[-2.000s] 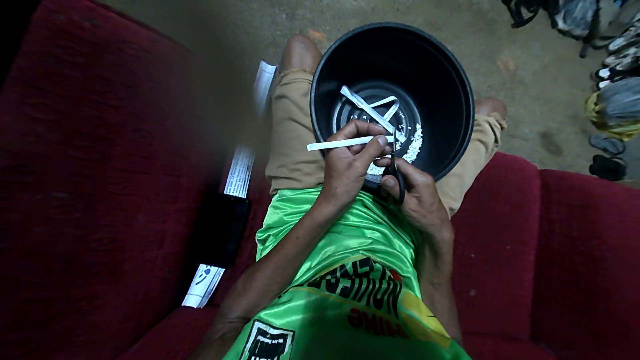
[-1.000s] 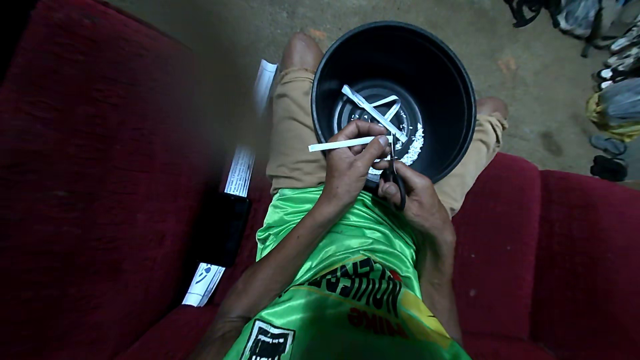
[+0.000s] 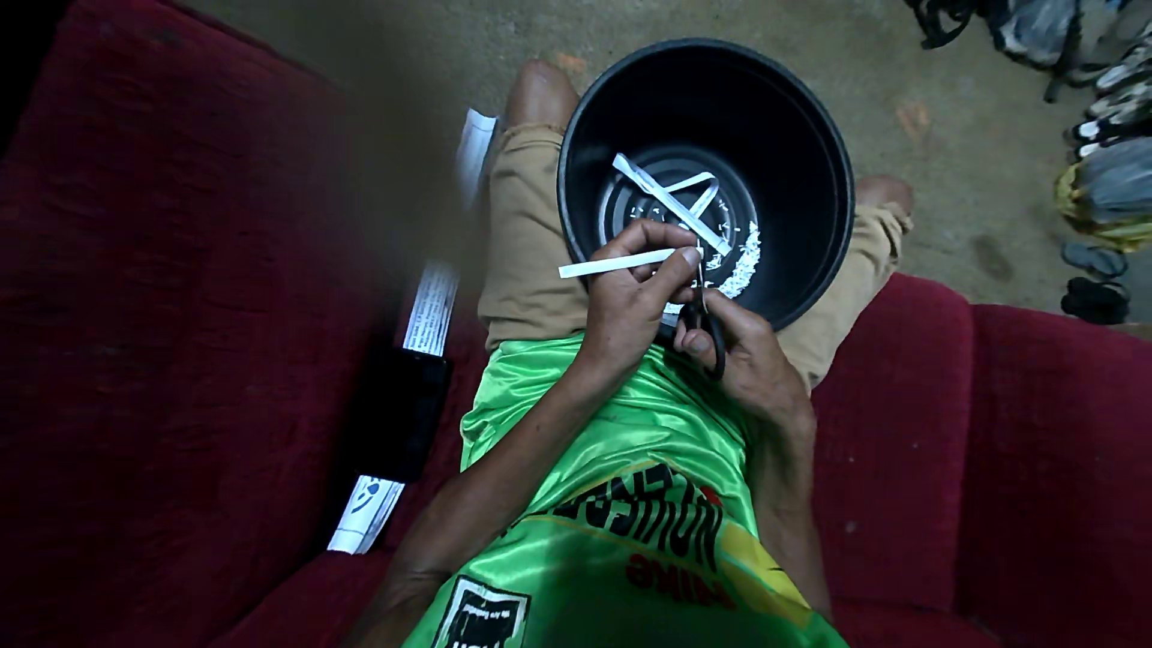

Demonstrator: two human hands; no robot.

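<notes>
My left hand pinches a narrow white paper strip near its right end, over the near left part of a black plastic bucket. My right hand grips black-handled scissors, whose blades point up at the strip's end beside my left fingertips; how far the blades are apart is too small to tell. Inside the bucket, below my hands, lie longer folded white strips and a heap of small white paper clippings. The bucket stands between my knees.
Printed paper lies on the red sofa at my left, partly under a black flat device. More of the sofa is at my right. On the floor at the far right are sandals, shoes and plastic bags.
</notes>
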